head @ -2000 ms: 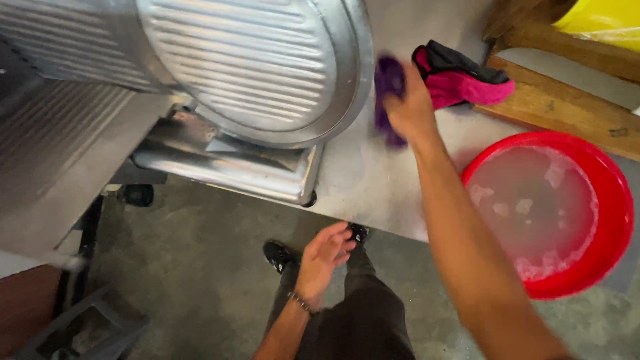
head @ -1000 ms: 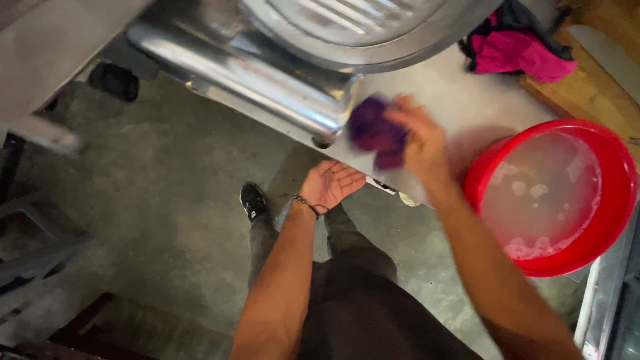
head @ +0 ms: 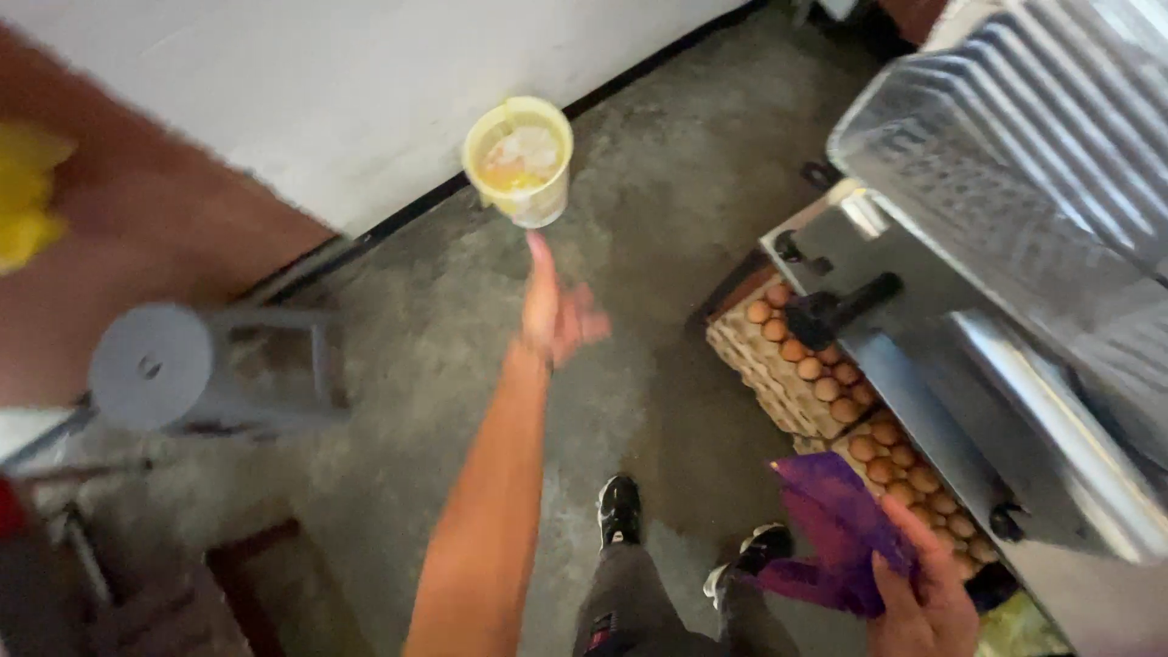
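My left hand [head: 558, 315] is stretched out over the floor, fingers apart, holding nothing; its thumb points at a pale yellow bucket [head: 538, 203] with light-coloured scraps inside. At the lower right my right hand [head: 922, 584] grips a purple cloth [head: 835, 529], which hangs beside the egg trays. The metal slicing machine [head: 995, 401], with a ribbed plate and a black knob, stands to the right on the worktop.
Stacked cardboard trays of brown eggs [head: 826, 388] sit below the machine's edge. A grey stool [head: 151, 365] stands at the left, near the white wall [head: 301, 100]. Something yellow [head: 27, 196] shows at the far left edge.
The view has swung far to the left; the red basin and the pink and black cloth are out of sight. My left hand has reached out toward the bucket. The purple cloth remains in my right hand.
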